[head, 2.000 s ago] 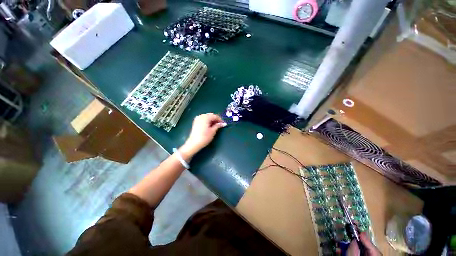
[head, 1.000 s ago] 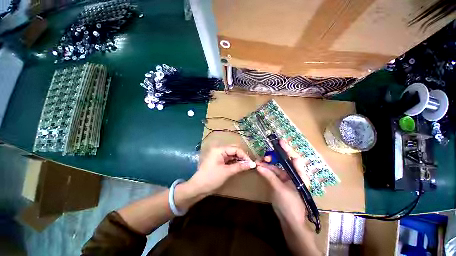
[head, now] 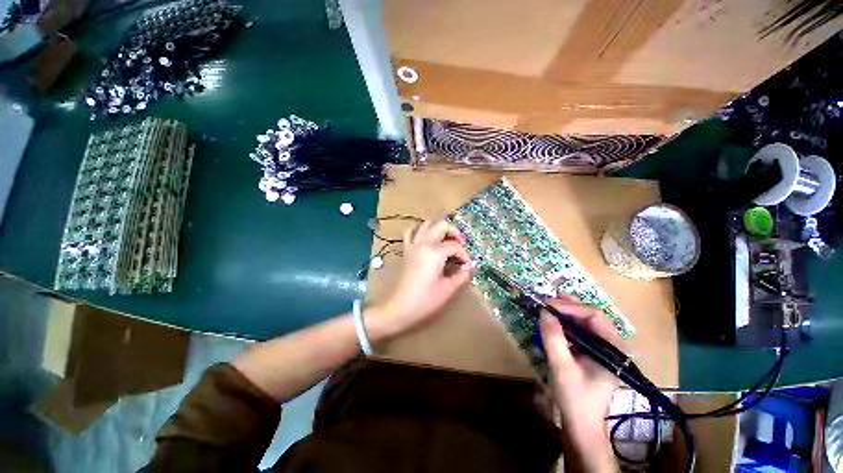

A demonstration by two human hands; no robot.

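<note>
The PCB panel point(head: 545, 254) lies slanted on the cardboard mat point(head: 425, 328). My right hand point(head: 578, 356) is shut on the black soldering iron point(head: 592, 344), its tip over the panel's left edge. My left hand point(head: 427, 277) is at the panel's left edge, fingertips pinched near the iron's tip; a small pale spot shows at them, and the lead they hold is mostly hidden. Thin dark leads run left from behind my left hand, with a white disc point(head: 376, 262) beside them. The lead bundle point(head: 333, 162) lies on the green mat at left, a loose disc point(head: 347, 209) below it.
A panel stack point(head: 125, 208) and heaped leads point(head: 152, 74) are at far left. A round tin point(head: 652, 242) stands right of the panel. The soldering station point(head: 772, 286), wire reel point(head: 786, 175) and green cap point(head: 758, 220) are at right. The cardboard screen point(head: 555, 65) stands behind.
My left hand went from the lead bundle to my right hand, then up to the panel's left edge. My right hand moved right and down, the iron's tip now by my left fingertips.
</note>
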